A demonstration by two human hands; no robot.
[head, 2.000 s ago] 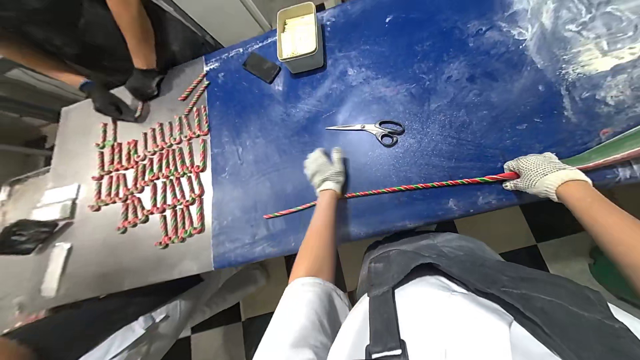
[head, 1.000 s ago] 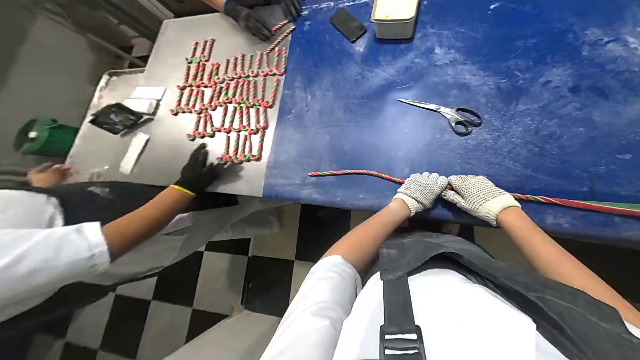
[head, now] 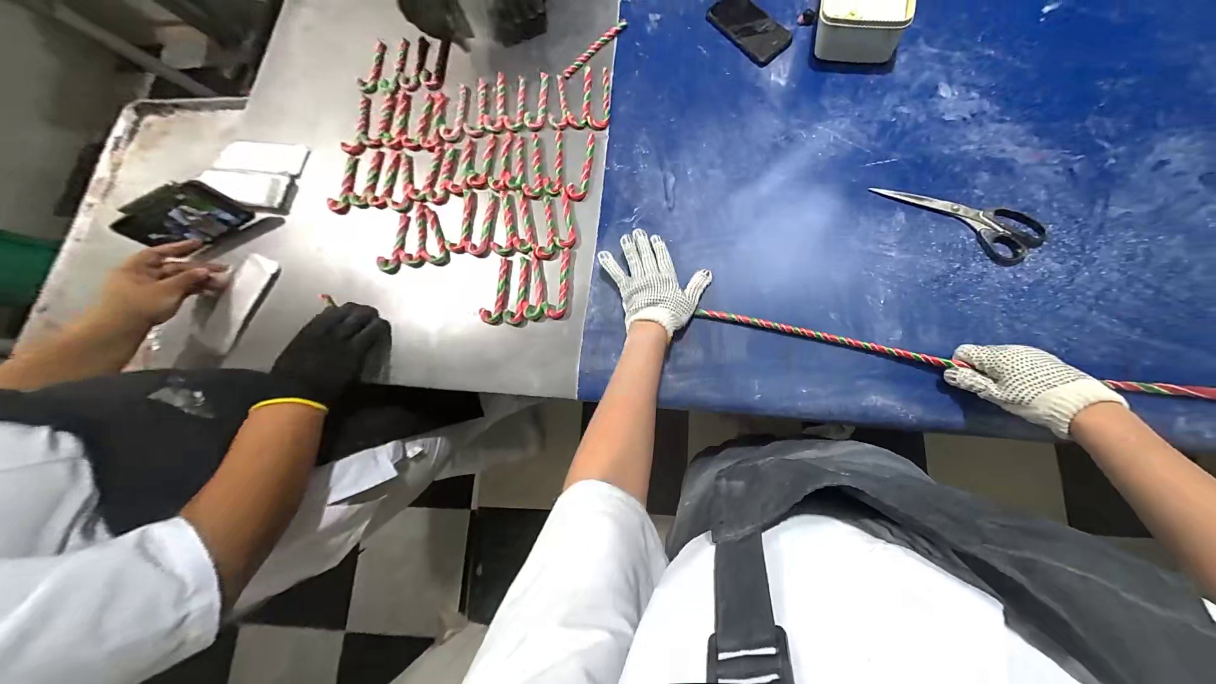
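Observation:
A red, green and white twisted candy rope [head: 826, 336] lies along the blue table near its front edge. My left hand [head: 655, 282], in a dotted knit glove, rests flat with fingers spread over the rope's left end, part of which it hides. Gloved alike, my right hand [head: 1021, 380] is closed around the rope farther right, and a thicker reddish length runs on past it to the frame's edge. Black-handled scissors [head: 988, 220] lie beyond the rope, blades toward the left.
Rows of striped candy canes [head: 489, 166] cover the metal table [head: 446, 347] at left. A co-worker's black-gloved hand [head: 332, 351] and bare hand [head: 157, 285] are there, with more dark gloves at the top. A phone [head: 750, 30] and a tub [head: 863, 33] stand at the back.
My hands, together on the rope one second ago, are now far apart, the left one spread at its left end. The nearby co-worker's bare hand has reached onto the metal table.

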